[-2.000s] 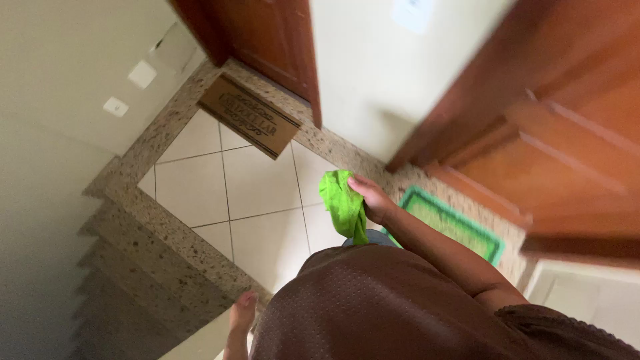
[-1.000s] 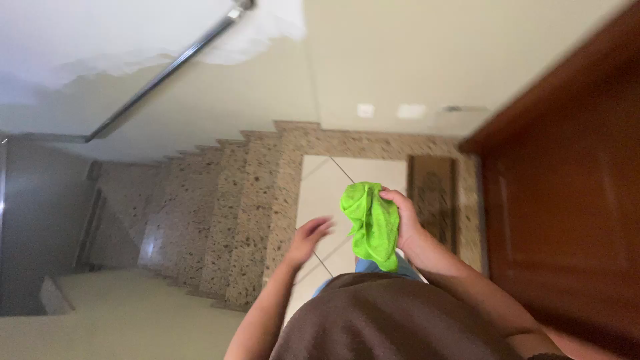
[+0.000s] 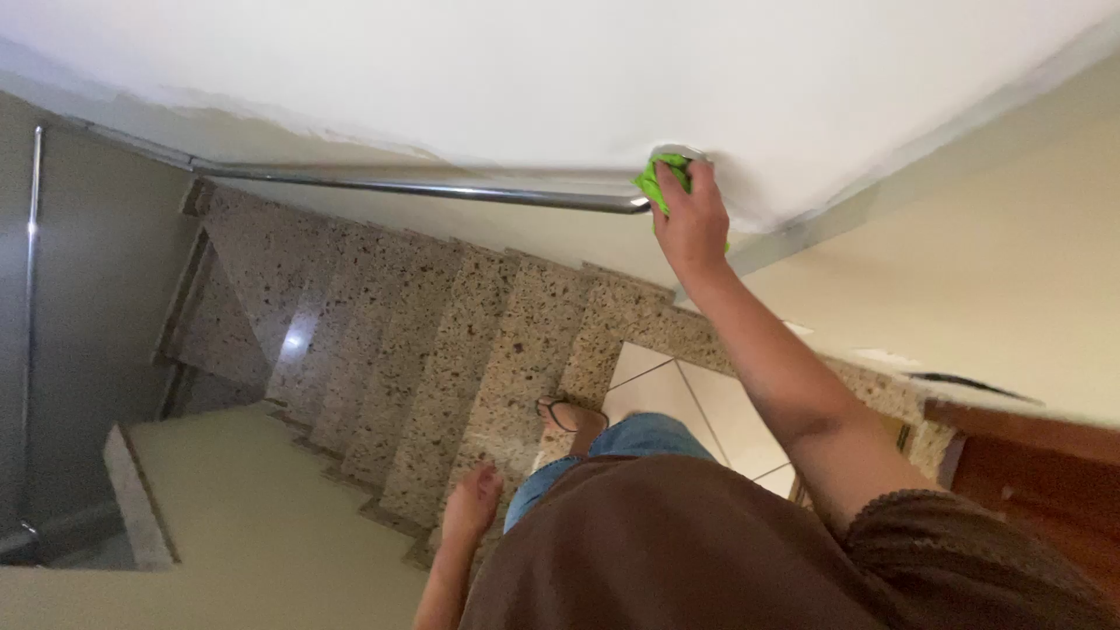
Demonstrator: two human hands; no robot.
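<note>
My right hand [image 3: 696, 223] grips a bright green cloth [image 3: 654, 185] around the upper end of a shiny metal handrail [image 3: 490, 194], close to the wall mount. Part of the cloth is hidden under my fingers. The rail slopes away to the left along the wall. Low at my left side hangs my left hand [image 3: 475, 499], with nothing seen in it; its fingers are slightly blurred and partly curled.
Speckled stone stairs [image 3: 437, 324] descend to the left. My foot in a flip-flop [image 3: 570, 415] is at the top edge, beside white floor tiles [image 3: 700, 402]. Another metal rail [image 3: 33, 236] runs at the far left. A low wall [image 3: 289, 507] borders the steps; a wooden door [image 3: 1032, 490] is at right.
The view has turned from the doors and landing to the stairs. My right hand, earlier holding the cloth before my body, has reached out to the handrail with it.
</note>
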